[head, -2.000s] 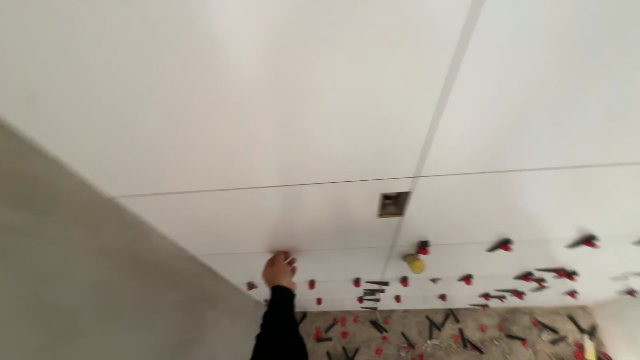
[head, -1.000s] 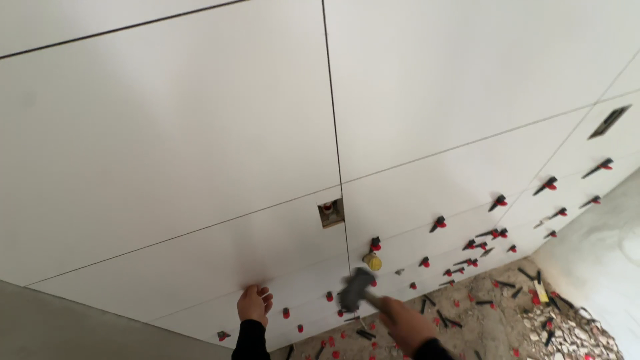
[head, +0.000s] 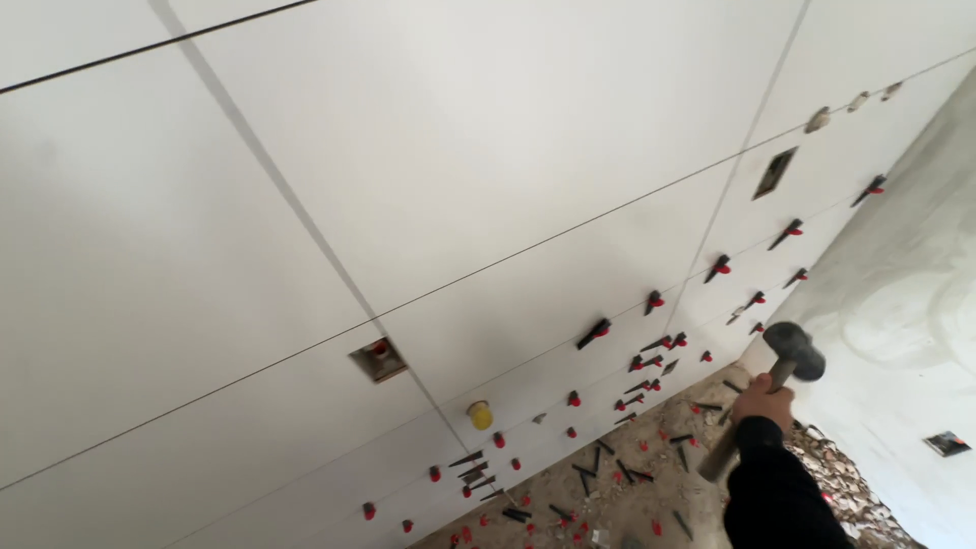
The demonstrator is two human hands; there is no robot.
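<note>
My right hand (head: 762, 408), in a black sleeve, grips the wooden handle of a mallet with a dark head (head: 794, 351), raised at the lower right beside the wall. My left hand is out of view. White large-format tiles (head: 518, 152) cover the wall. Black wedges with red clips stick out of the lower joints, among them one wedge and clip (head: 595, 333) left of the hand and another (head: 717, 268) farther right. Only red clips show in some places, such as one red clip (head: 370, 510) at the lower left. The mallet touches none of them.
A yellow cap (head: 480, 415) and a square box cutout (head: 380, 360) sit low in the tiled wall, with another cutout (head: 775, 174) at the right. Loose wedges and red clip pieces lie on the dusty floor (head: 648, 488). Rubble (head: 831, 465) lies beside the grey side wall (head: 915, 305).
My left hand, on the tile in both earlier frames, has left the view. My right hand with the mallet has moved right along the wall. The view has turned right.
</note>
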